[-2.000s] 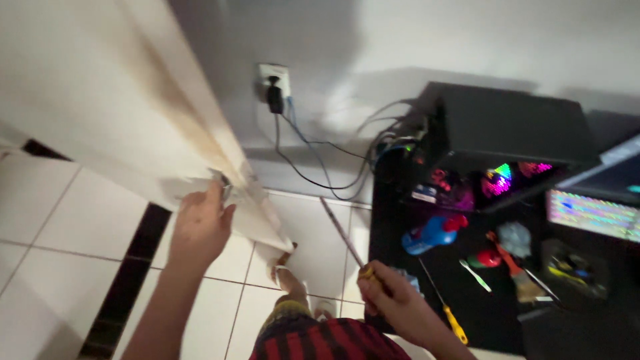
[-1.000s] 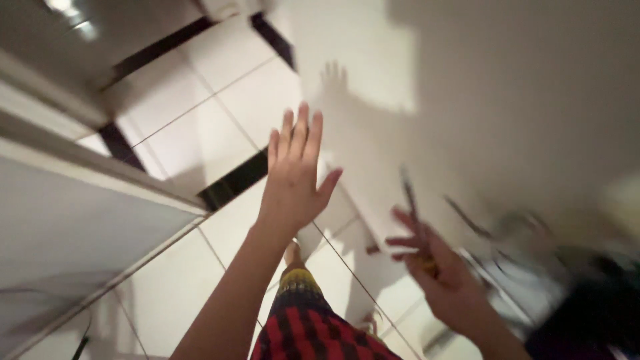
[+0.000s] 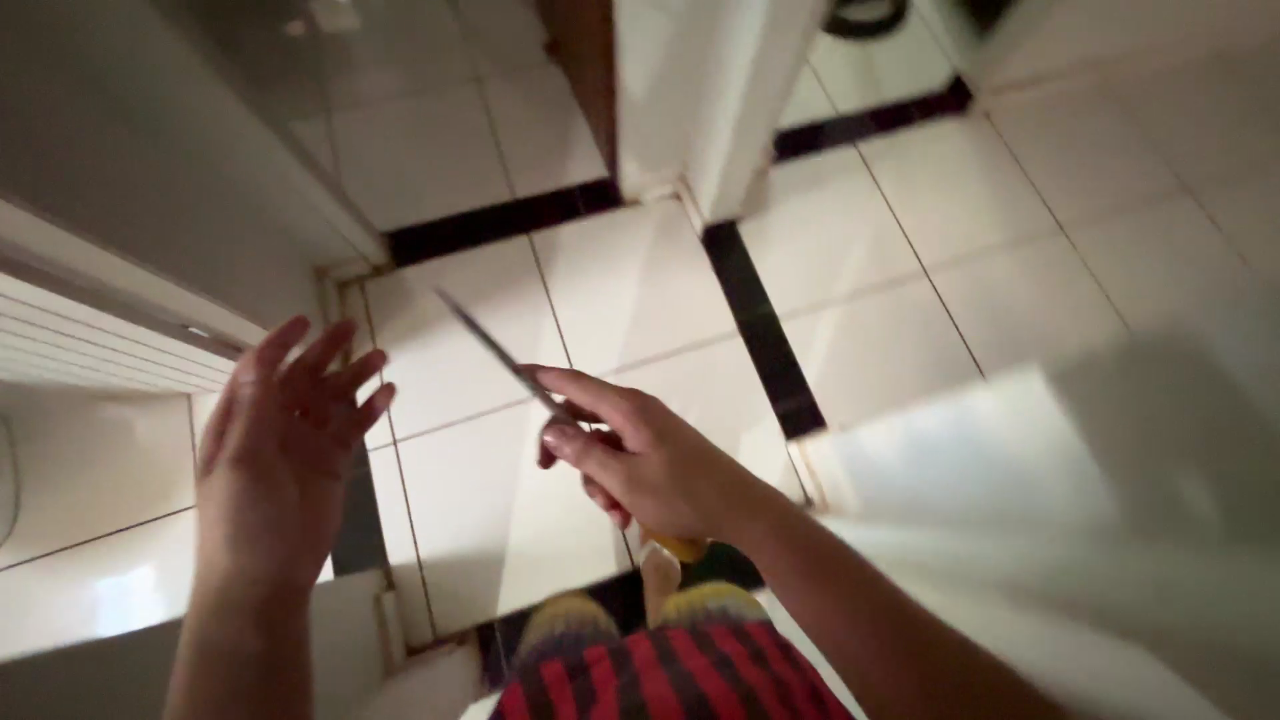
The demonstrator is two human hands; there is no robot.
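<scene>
My right hand (image 3: pixel 640 450), near the middle of the view, is closed around a long thin tool with a dark metal shaft (image 3: pixel 490 340) and a yellow handle (image 3: pixel 680 545). It looks like a screwdriver, but blur hides its tip. The shaft points up and to the left over the floor. On the left, my left hand (image 3: pixel 290 420) is raised with its fingers apart and holds nothing. It appears in front of a white door frame (image 3: pixel 190 310); whether they touch I cannot tell.
White floor tiles (image 3: pixel 640 290) with dark threshold strips (image 3: pixel 765 330) lie below. A white wall end (image 3: pixel 725 120) stands between two doorways. Pale walls (image 3: pixel 1000 470) border the right side. A round dark object (image 3: pixel 865 15) lies at the top. My foot (image 3: pixel 660 580) is at the bottom.
The view has swung from a desk with a computer to doorways. My left hand, at a white door two seconds ago, is away from it. The tool stays in my right hand.
</scene>
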